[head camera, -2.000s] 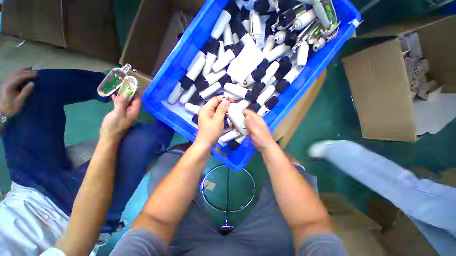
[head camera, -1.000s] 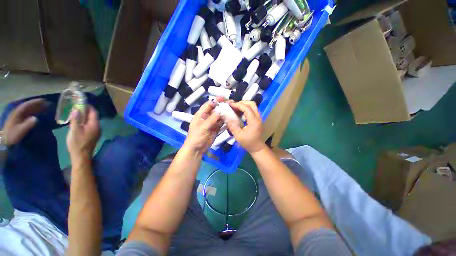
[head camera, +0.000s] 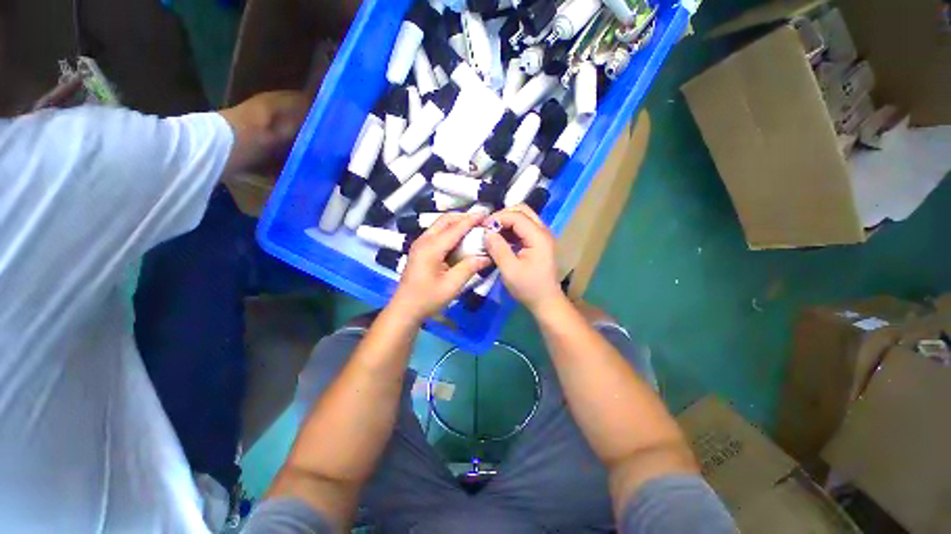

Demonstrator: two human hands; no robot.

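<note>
A white rounded device (head camera: 474, 243) is held between my two hands, over the near end of the blue tote (head camera: 381, 296). My left hand (head camera: 440, 263) grips it from the left. My right hand (head camera: 525, 253) has its fingertips on it from the right. The fingers hide most of the device. The tote holds many white tubes with black ends, such as one tube (head camera: 365, 146). A white paper slip (head camera: 468, 123) lies on them. Opened shells with green strips (head camera: 603, 44) lie at the tote's far right corner.
A person in a white shirt (head camera: 94, 282) leans in close on the left, an arm beside the tote. An open carton (head camera: 777, 146) with brownish pieces stands at right. More cartons (head camera: 751, 459) lie at lower right. A metal ring (head camera: 537, 391) shows between my knees.
The neighbour on the left has leaned forward, an arm now beside the tote. The light-blue trouser leg at right is gone. My hands have turned the device, and more of it is covered.
</note>
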